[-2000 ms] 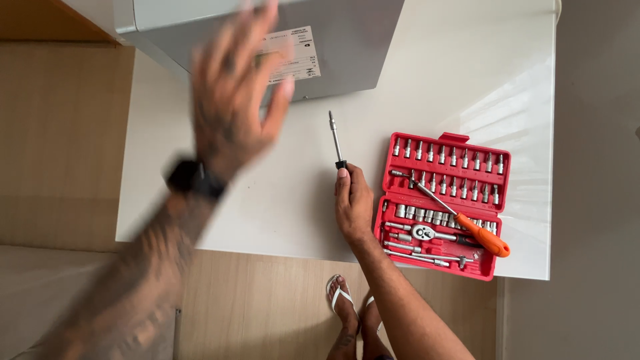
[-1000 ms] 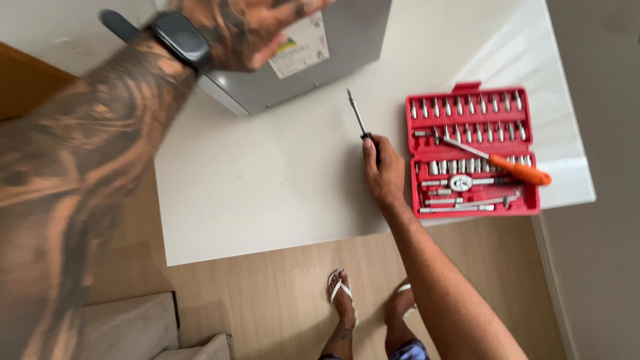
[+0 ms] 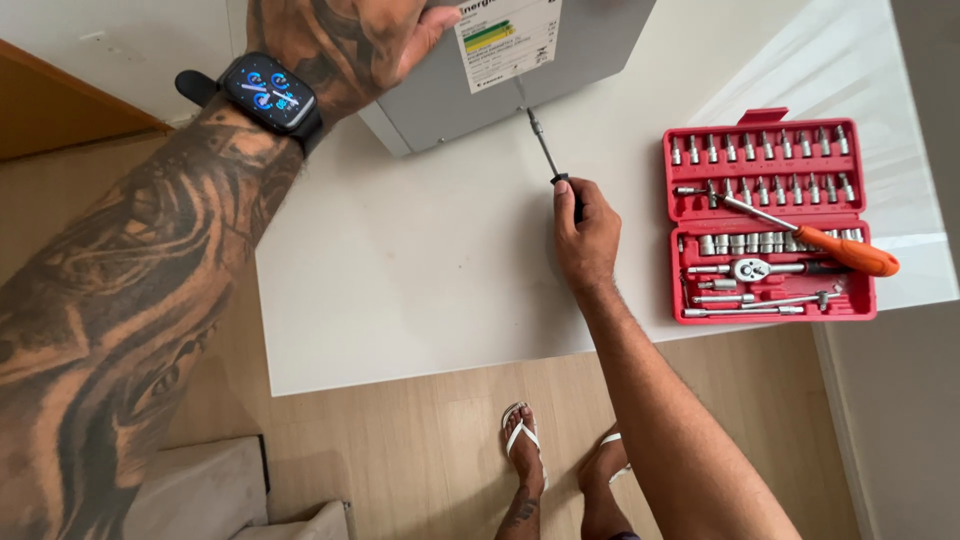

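My right hand (image 3: 589, 232) grips the black handle of a screwdriver (image 3: 544, 144), whose metal bit points up close to a small screw (image 3: 520, 109) near the lower edge of a grey metal appliance (image 3: 427, 97). Whether the bit touches the appliance cannot be told. My left hand (image 3: 352, 52), with a smartwatch at its wrist, is over the appliance's upper left part; its thumb lies near an energy label (image 3: 510, 45) and its other fingers are mostly hidden. A second screw (image 3: 441, 140) shows at the left of the same edge.
The appliance stands on a white glossy table (image 3: 420, 300). At the right lies an open red socket set case (image 3: 765, 217) with bits, sockets and a ratchet. An orange-handled screwdriver (image 3: 847, 251) rests across it. Below are the table's edge, my feet and a beige upholstered piece (image 3: 202, 487).
My left hand has moved from in front of the appliance's label to its upper left part. The screwdriver in my right hand has come closer to the appliance's lower edge.
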